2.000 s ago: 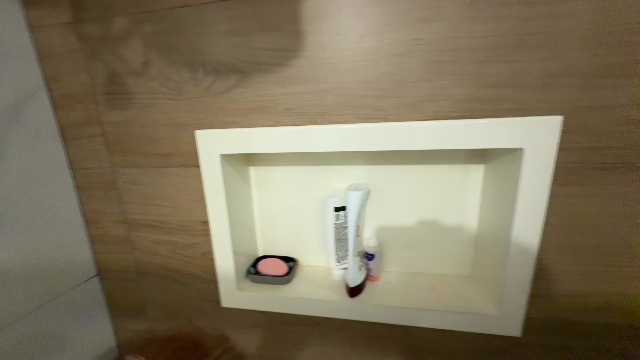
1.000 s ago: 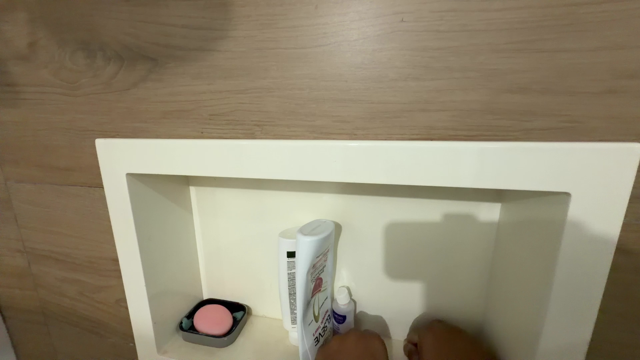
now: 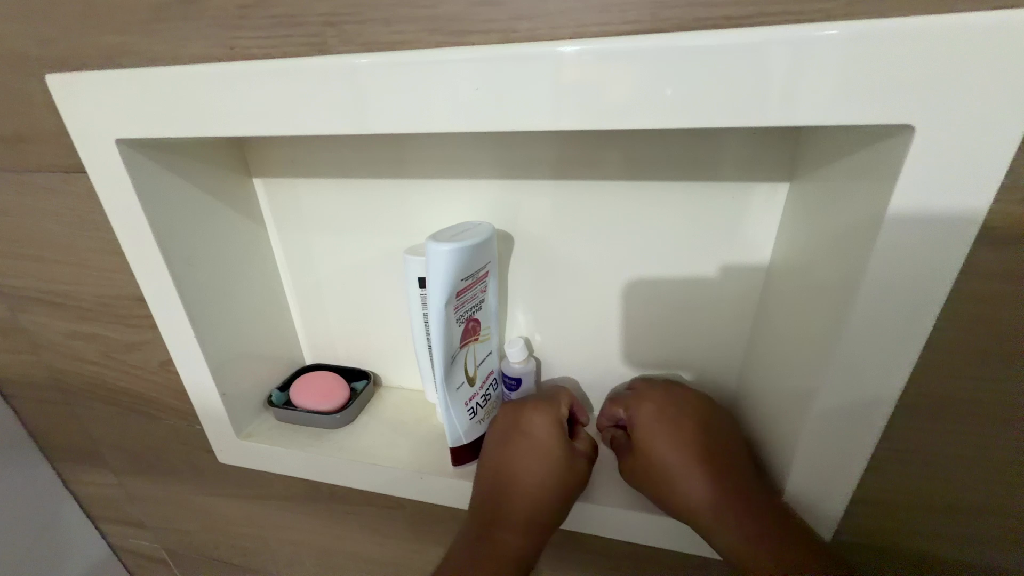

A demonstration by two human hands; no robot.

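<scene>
Both hands reach into a cream wall niche (image 3: 512,88). My left hand (image 3: 540,448) is curled into a fist, close against the lower right side of an upside-down white shampoo bottle (image 3: 464,336) with a dark red cap. A small clear bottle with a white cap (image 3: 518,370) stands just behind that hand, its base hidden. My right hand (image 3: 664,440) is curled as well, a small gap to the right of the left one. Nothing shows in either hand, though the inner sides of the fingers are hidden.
Behind the shampoo stands a second white bottle (image 3: 416,320). At the niche's left end a pink oval soap bar (image 3: 320,391) lies in a grey and black soap dish (image 3: 320,418). Wood-look wall panels (image 3: 72,264) surround the niche frame.
Two seconds ago neither hand was in the niche; one second ago both showed at its lower edge. Now they are fully in sight beside the bottles. The view has moved closer.
</scene>
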